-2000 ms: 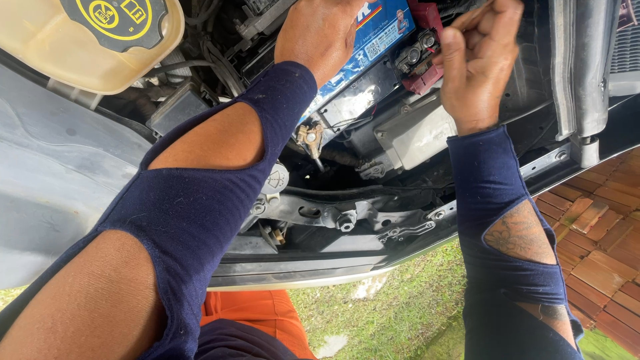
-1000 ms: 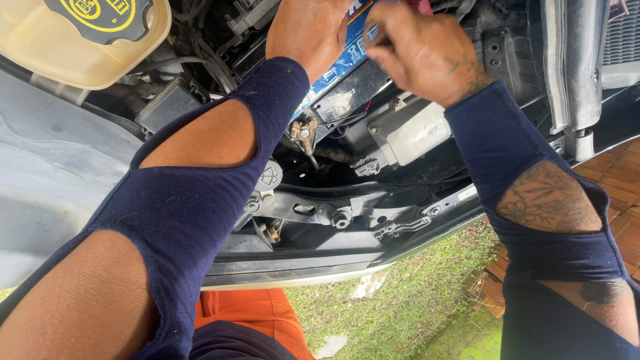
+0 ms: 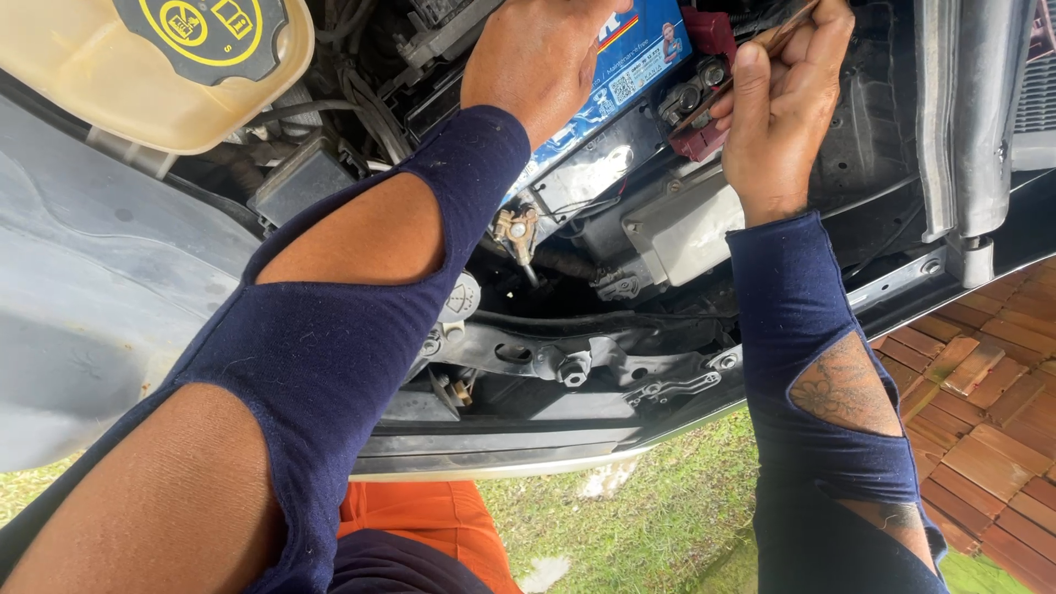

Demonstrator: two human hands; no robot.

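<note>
In a car's engine bay, a battery with a blue label [image 3: 639, 70] lies at the upper middle. My left hand [image 3: 536, 62] rests over its left part, fingers curled at the top edge of the view; what they touch is hidden. My right hand [image 3: 784, 107] has its thumb and fingers closed on a thin, flat brown strip [image 3: 788, 29] to the right of the battery. Beside that hand are a metal terminal clamp with nuts [image 3: 693, 91] and a dark red plastic terminal cover [image 3: 709, 33]. A second battery clamp, brass-coloured [image 3: 517, 231], sits below the battery, apart from both hands.
A coolant reservoir [image 3: 198, 115] with a black and yellow cap [image 3: 210, 29] stands at upper left. A washer-fluid cap [image 3: 460, 297] lies near the front crossmember [image 3: 528, 355]. A grey metal-like box [image 3: 689, 227] is below my right hand. Bricks [image 3: 982, 396] lie at lower right.
My right hand moved left over the battery, then back right beside the red cover, where the brown strip now shows in its fingers. My left hand has stayed over the battery.
</note>
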